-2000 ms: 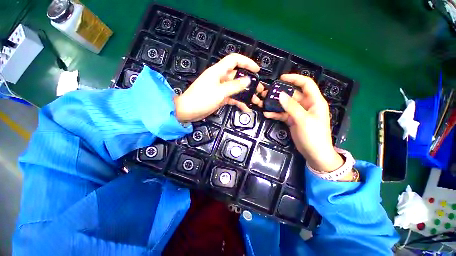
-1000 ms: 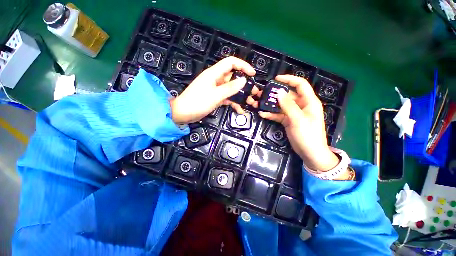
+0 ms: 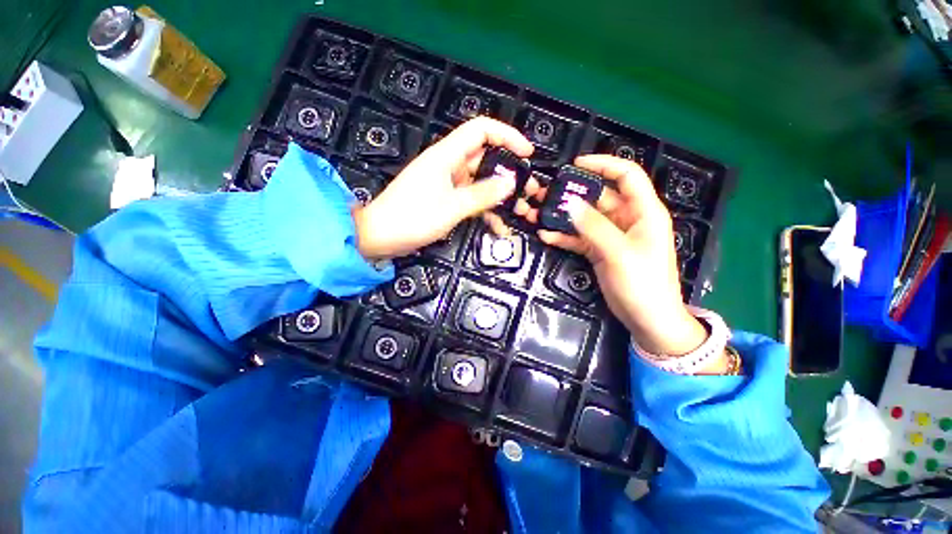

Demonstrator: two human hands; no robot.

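Note:
My left hand (image 3: 438, 193) holds a black square smartwatch (image 3: 505, 167) by its edges, thumb on the lower part of its screen. The lit screen shows small white and pinkish marks. My right hand (image 3: 632, 235) holds a second smartwatch (image 3: 573, 189), its lit screen showing white-pink text rows, thumb at its lower edge. The two watches are side by side, slightly apart, above a black pocket tray (image 3: 540, 391). Many tray pockets hold watches with their round sensor backs up, such as one watch (image 3: 460, 371) at the front. Several lower right pockets are empty.
A whitish bottle (image 3: 157, 61) and white power strip (image 3: 38, 117) lie upper left, near a white wipe (image 3: 134, 180). At right are a dark phone (image 3: 813, 313), a blue holder (image 3: 882, 261), a crumpled wipe (image 3: 856, 429) and a pale panel with coloured buttons (image 3: 919, 426).
The right watch's screen has changed from icon-like marks to text rows. My left thumb has slid lower on its watch, showing more screen. The whole view has shifted slightly.

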